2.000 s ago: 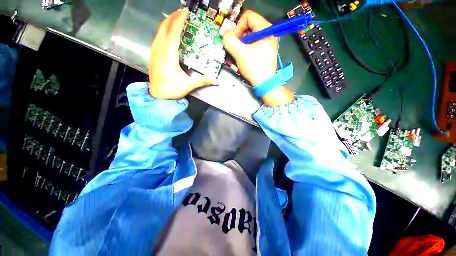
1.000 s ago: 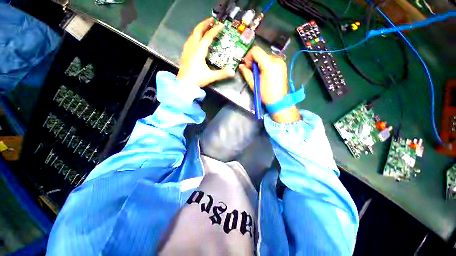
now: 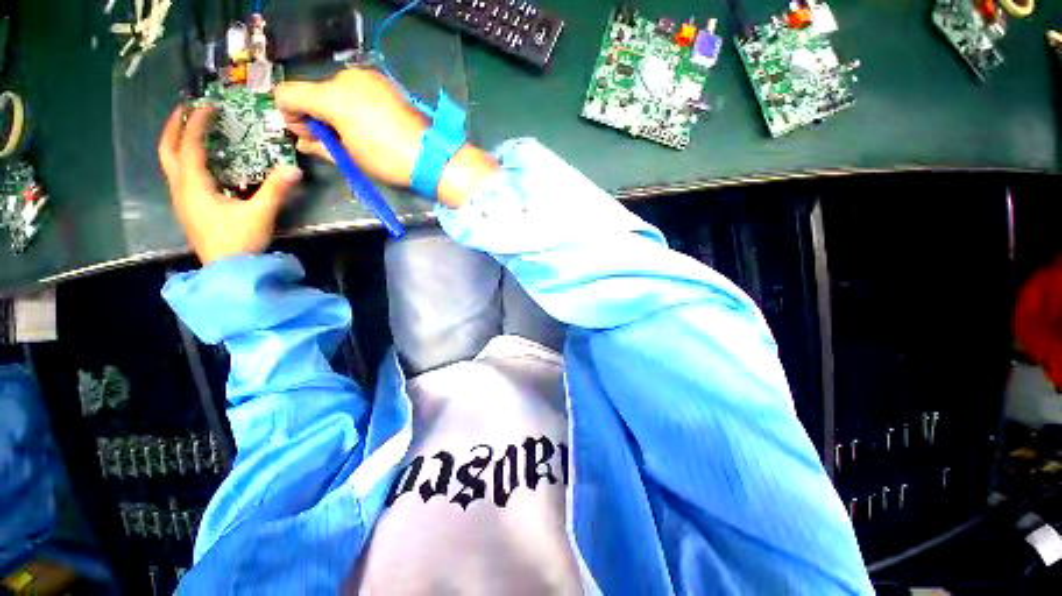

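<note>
A green-white circuit board (image 3: 242,134) lies on or just above the clear mat at the upper left, its jacks facing away from me. My left hand (image 3: 221,192) grips its left and near edges between thumb and fingers. My right hand (image 3: 363,119) is at its right edge, fingertips touching the board by the jacks. The right hand also holds a blue pen-like tool (image 3: 359,181), its end pointing down towards the bench edge. A light-blue wrist strap (image 3: 440,144) is on my right wrist.
Two similar boards (image 3: 650,79) (image 3: 797,61) lie to the right, another (image 3: 971,33) farther right and one (image 3: 20,207) at far left. A black remote control (image 3: 498,28) is at the top. Loose white pieces (image 3: 144,28) lie upper left. Black trays with rows of boards (image 3: 151,456) are below the bench.
The view has turned, so the bench edge now runs nearly level. The board, earlier held up in my hands, is now down at the mat. The blue tool is still in my right hand.
</note>
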